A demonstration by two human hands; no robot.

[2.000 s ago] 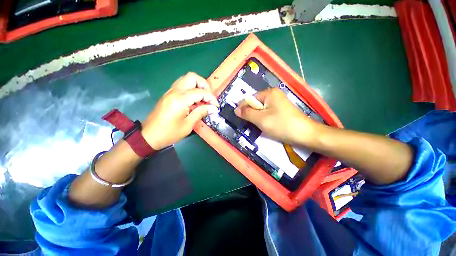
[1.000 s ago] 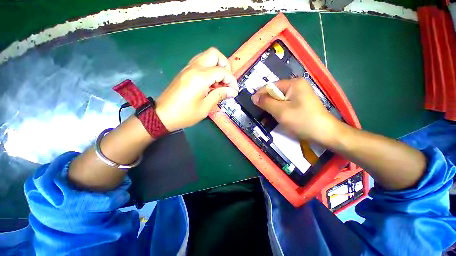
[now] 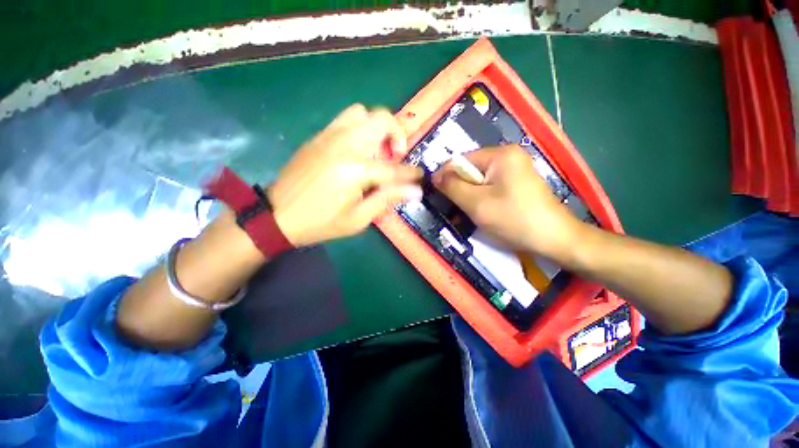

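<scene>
The open tablet (image 3: 501,254) lies in a thick red-orange foam tray (image 3: 438,282), tilted on the green bench. My right hand (image 3: 512,197) is over the tablet's upper middle and holds a slim cream-white tool (image 3: 467,169); its fingertips are at a dark patch on the board. My left hand (image 3: 346,179) is blurred at the tray's left edge, its fingertips near the same dark patch; whether it holds anything cannot be told. An orange-yellow flat cable (image 3: 533,273) crosses the white area. The board beneath my right hand is hidden.
Dark adhesive sheet stock (image 3: 293,297) lies left of the tray. Shiny clear film (image 3: 79,219) is at far left. Another tablet in a red tray (image 3: 603,339) is at the lower right near my lap. Stacked red trays (image 3: 760,109) stand at far right. A chipped white rail (image 3: 263,37) runs behind.
The view shifted, first moving the tray up and right, then slightly back down. My left hand has turned, and its fingers are now blurred. My right hand stays over the board with the tool.
</scene>
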